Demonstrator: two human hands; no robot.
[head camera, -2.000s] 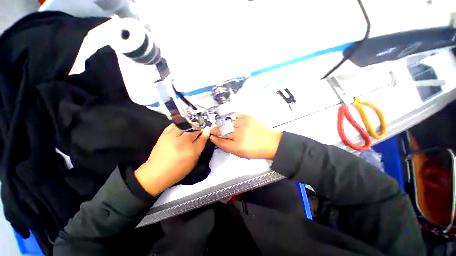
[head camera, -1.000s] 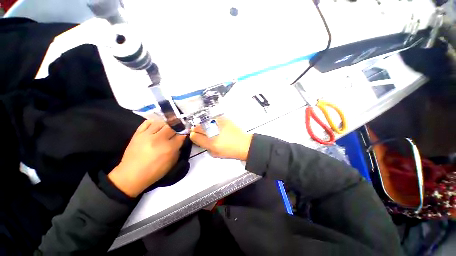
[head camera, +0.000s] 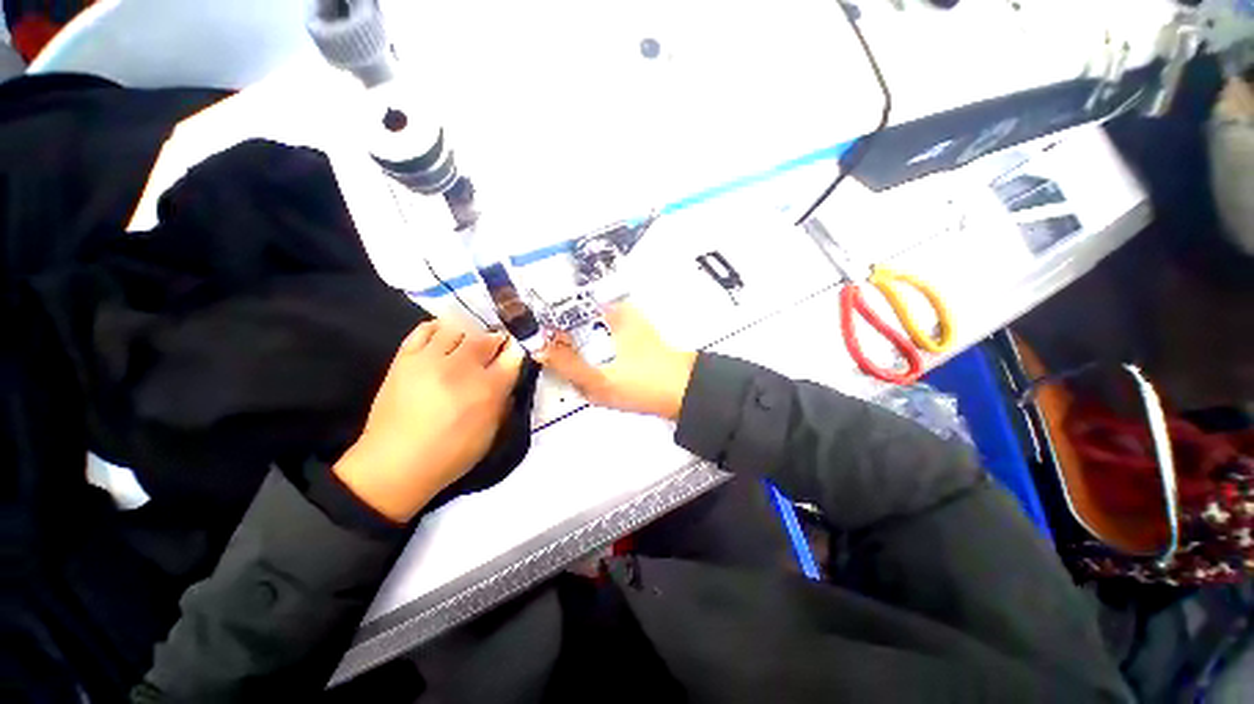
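Note:
A large black garment (head camera: 261, 310) lies heaped left of the needle, its edge running under my fingers. My left hand (head camera: 437, 413) presses and pinches the garment edge just left of the presser foot and needle (head camera: 567, 319). My right hand (head camera: 626, 369) is right beside it, its fingertips meeting the garment edge at the foot. The exact fingertip contact is partly hidden. The white sewing machine (head camera: 605, 124) with a blue stripe stands behind my hands.
Scissors with red and yellow loops (head camera: 880, 330) lie right of the needle. Small dark snips (head camera: 719, 275) lie between. A measuring scale (head camera: 550, 557) runs along the table's front edge. A blue crate (head camera: 983, 420) and a chair frame (head camera: 1162, 468) are at right.
The view has shifted, so the machine and table sit further left than two seconds ago. Both hands stay at the needle; the fingers have changed position slightly on the garment edge.

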